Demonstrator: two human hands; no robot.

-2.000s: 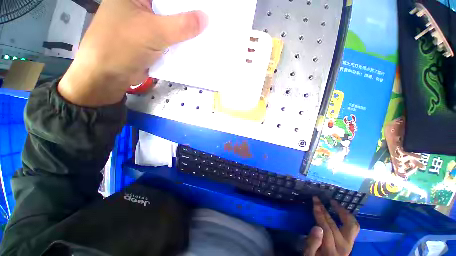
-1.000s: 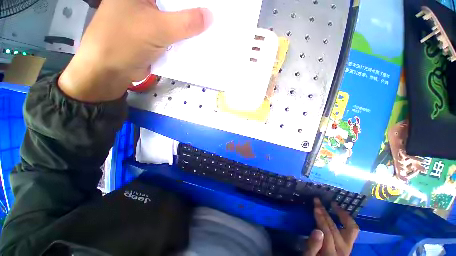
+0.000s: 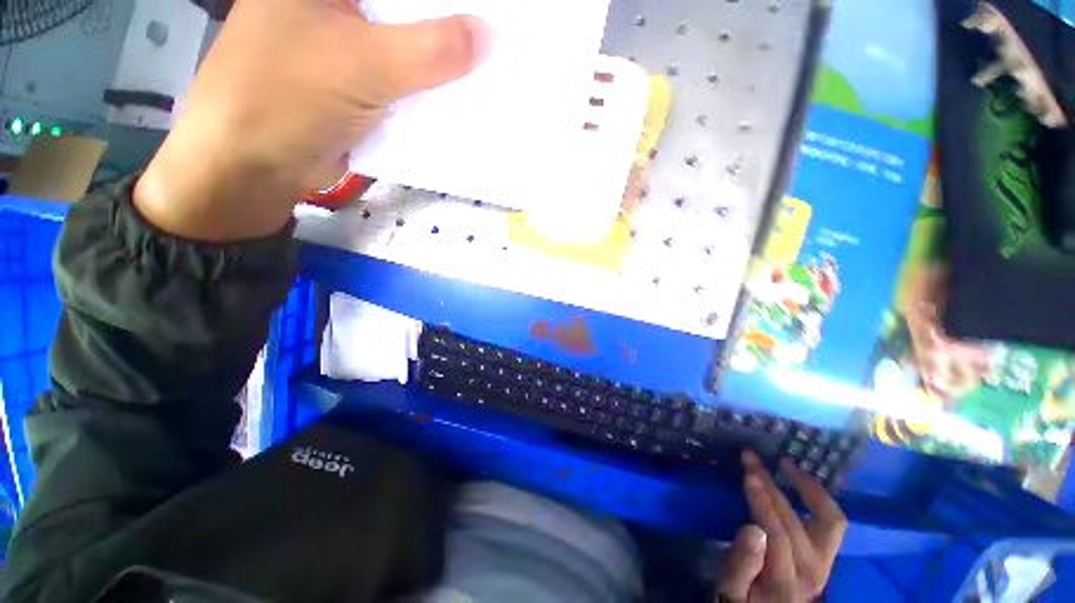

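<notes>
My left hand (image 3: 283, 112) grips a plain white sheet (image 3: 472, 130) over the perforated work plate (image 3: 719, 83), thumb on top and fingers hidden beneath. The sheet overlaps the left part of a white cover plate (image 3: 613, 130) with small slots near its upper end. The cover plate lies on a yellow positioning fixture (image 3: 566, 245). My right hand (image 3: 784, 536) holds nothing, its fingers apart, with fingertips at the right end of the black keyboard (image 3: 566, 395).
Blue booklets (image 3: 861, 189) lie right of the plate, beside a black mouse pad (image 3: 1008, 236) with a pale toothed part (image 3: 1016, 65). A red object (image 3: 336, 192) lies below my left wrist. A bin (image 3: 1014, 577) stands at lower right; a fan (image 3: 35, 18) is at upper left.
The whole view has shifted slightly and the right side is more blurred. My left hand still holds the sheet, and my right hand stays at the keyboard.
</notes>
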